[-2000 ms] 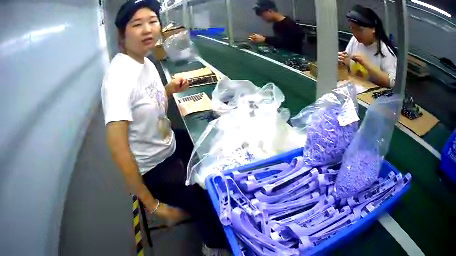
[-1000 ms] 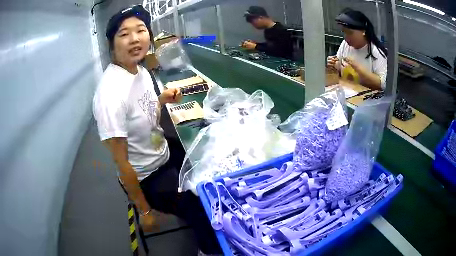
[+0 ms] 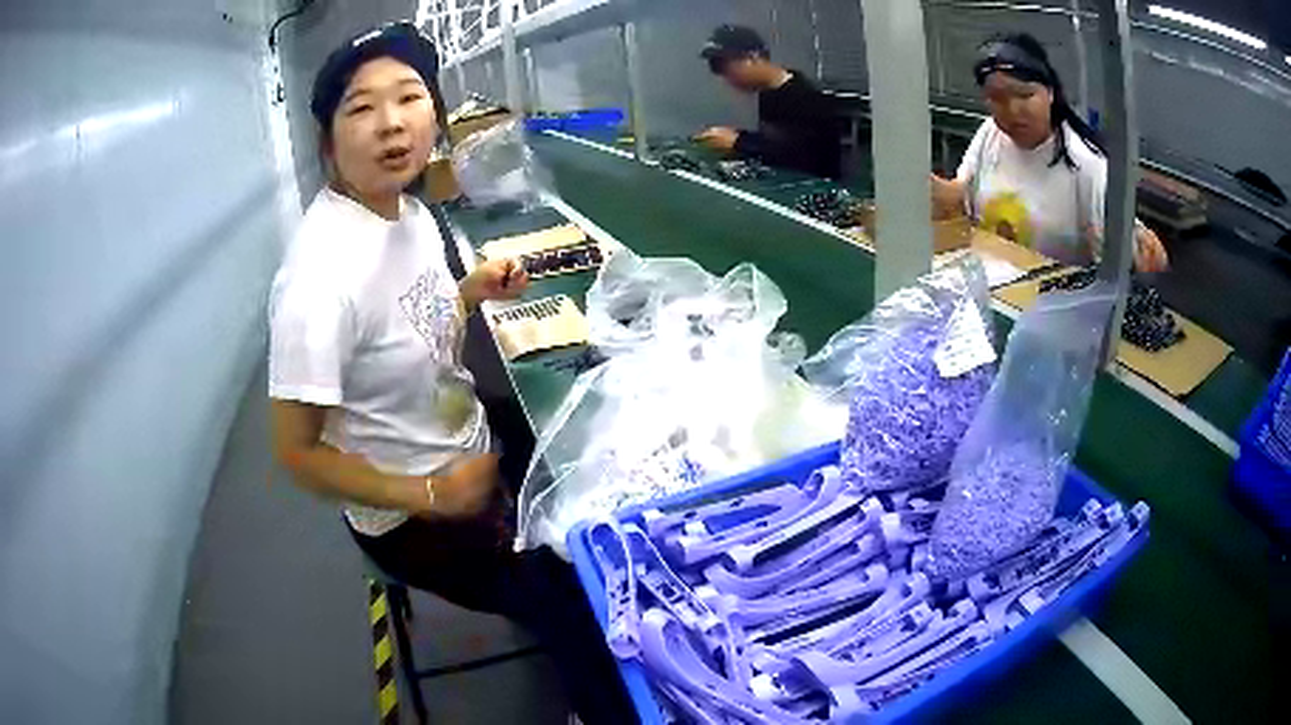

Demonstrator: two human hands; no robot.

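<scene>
Neither of my hands is in the picture. Nearest in front of me stands a blue plastic tote (image 3: 1014, 632), heaped with lilac handle shells (image 3: 804, 567). Two clear bags of small lilac parts stand on the shells: a fuller one with a white label (image 3: 913, 404) and a taller one (image 3: 1002, 496) to its right. Large crumpled clear plastic bags (image 3: 680, 383) lie just beyond the tote.
A seated person (image 3: 389, 326) at the left faces me. Two people (image 3: 1026, 177) (image 3: 779, 121) sit across the green belt (image 3: 736, 213). Brown cardboard with dark parts (image 3: 1172, 354) lies at the right, more (image 3: 538, 326) beyond the bags. A metal post (image 3: 902, 156) rises mid-view. A blue bin (image 3: 1267, 446) is at the right edge.
The seated person's lowered arm has come up to the waist. The person across at the right has moved the hands apart, one out to the right. The view has shifted slightly.
</scene>
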